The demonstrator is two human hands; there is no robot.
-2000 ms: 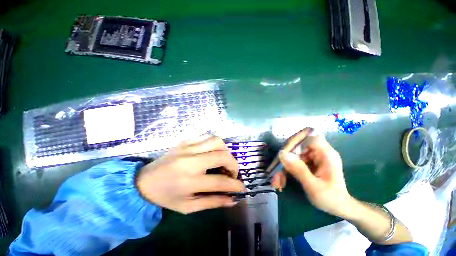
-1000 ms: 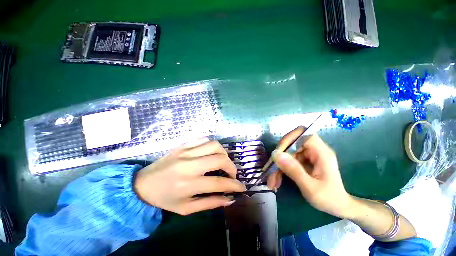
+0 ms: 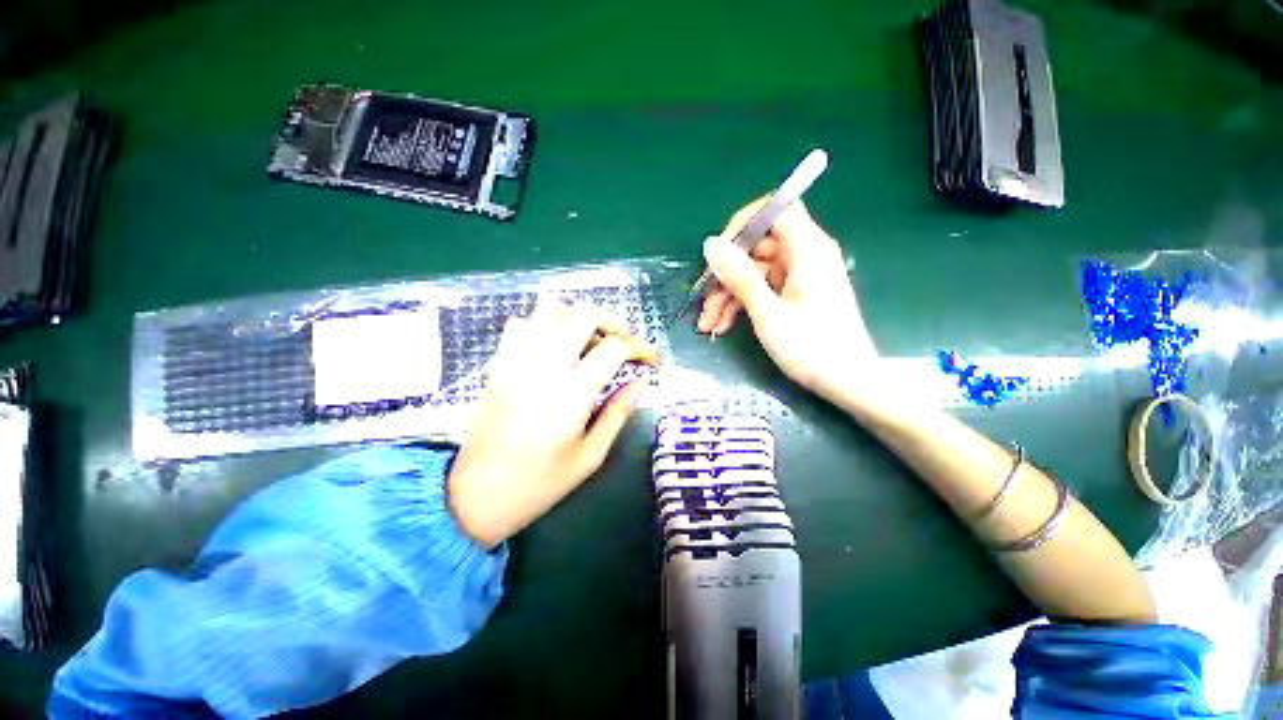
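Note:
My left hand (image 3: 542, 422) rests on the right part of the die-cut sheet (image 3: 225, 373), fingers bent at its right end; whether they pinch it is hard to tell. My right hand (image 3: 791, 303) holds silver tweezers (image 3: 767, 218), with the pointed tip down near the sheet's right end. The fanned stack of grey phone housings (image 3: 732, 605) lies below, touched by neither hand, its dark ends showing in steps. A white label (image 3: 376, 359) is on the sheet.
A phone chassis with battery (image 3: 408, 148) lies at upper left. Housing stacks stand at upper right (image 3: 985, 106) and along the left edge (image 3: 42, 211). Blue film tabs (image 3: 978, 380), a tape roll (image 3: 1171, 450) and crumpled clear plastic (image 3: 1231, 436) are at right.
Both hands have moved up from the fanned stack to the sheet's right end. The stack's stepped ends are now uncovered. The view has shifted slightly.

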